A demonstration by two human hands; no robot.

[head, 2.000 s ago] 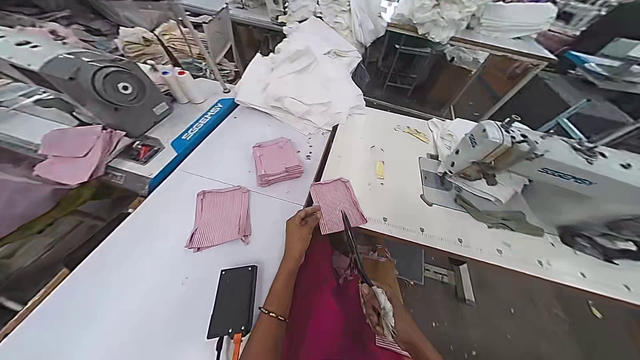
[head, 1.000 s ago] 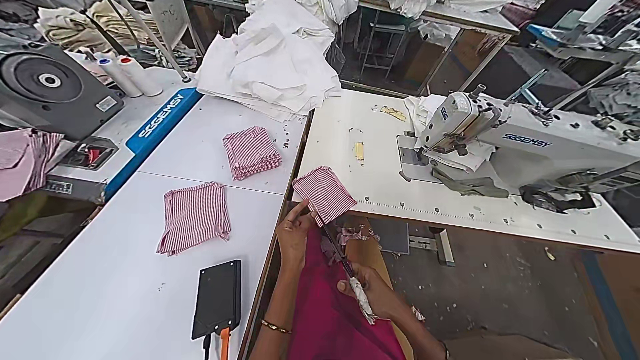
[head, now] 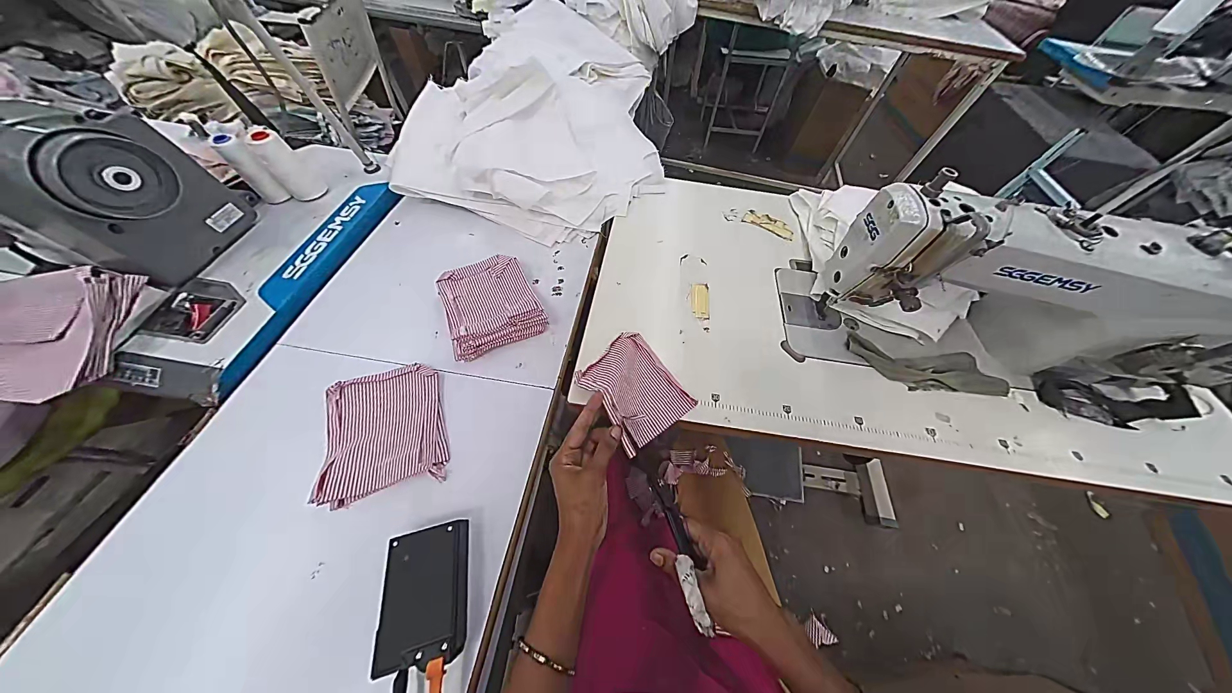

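A red-and-white striped fabric piece (head: 640, 390) lies partly over the front edge of the sewing table, its lower left corner pinched by my left hand (head: 585, 472). Scissors (head: 679, 520), with white wrapping on the handle, are in my right hand (head: 727, 577); their blades point up toward that corner, and I cannot tell whether they touch it. Two piles of striped pieces rest on the white table to the left: a neat stack (head: 491, 308) farther back and a looser one (head: 385, 433) nearer.
An industrial sewing machine (head: 1039, 269) stands at the right, part of another (head: 106, 183) at the left. White cloth (head: 529, 125) is heaped at the back. A black device (head: 423, 597) with cables lies near the front. Fabric scraps (head: 698, 462) lie below the table edge.
The scissors, raised against the fabric piece two seconds ago, are now lower, below its corner. The held piece has turned. The view has shifted to the right.
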